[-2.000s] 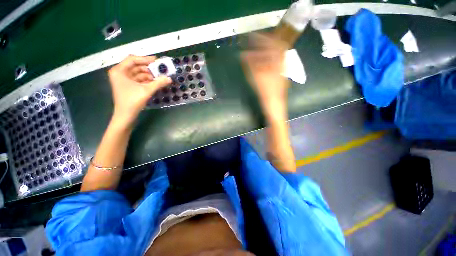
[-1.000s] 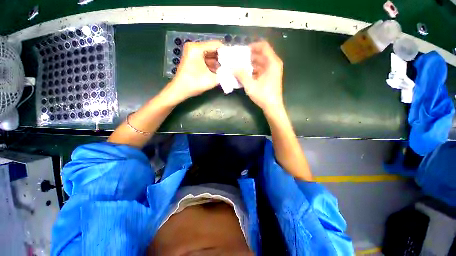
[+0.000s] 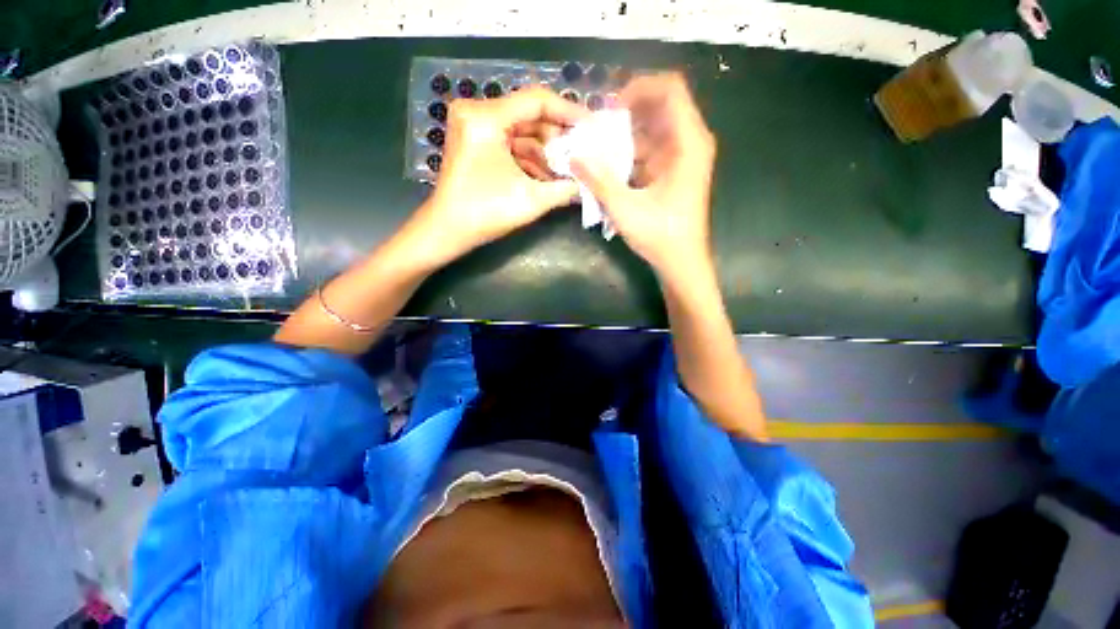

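Note:
My left hand [image 3: 491, 166] and my right hand [image 3: 663, 172] meet over the small blister tray [image 3: 421, 117]. A crumpled white wipe [image 3: 604, 150] is between them, its loose end hanging down. My right hand is blurred and its fingers are bent around the wipe. My left fingers are curled at the wipe's left side. The housing that my left hand held earlier cannot be made out; wipe and fingers cover that spot. The small tray has rows of round dark parts and is partly hidden by my hands.
A large blister tray [image 3: 184, 172] full of dark discs lies at left beside a white fan [image 3: 27, 184]. At right are a brown box [image 3: 915, 101], a whitish bottle [image 3: 986, 64], a clear cup [image 3: 1044, 108], white wipes [image 3: 1023, 187] and a person's blue sleeve [image 3: 1083, 258]. The green belt [image 3: 356, 15] runs beyond the white strip.
My right hand came from the right with the wipe and joined my left hand, which held a housing. In the last second the wipe shifted slightly right between my fingers. The view has turned.

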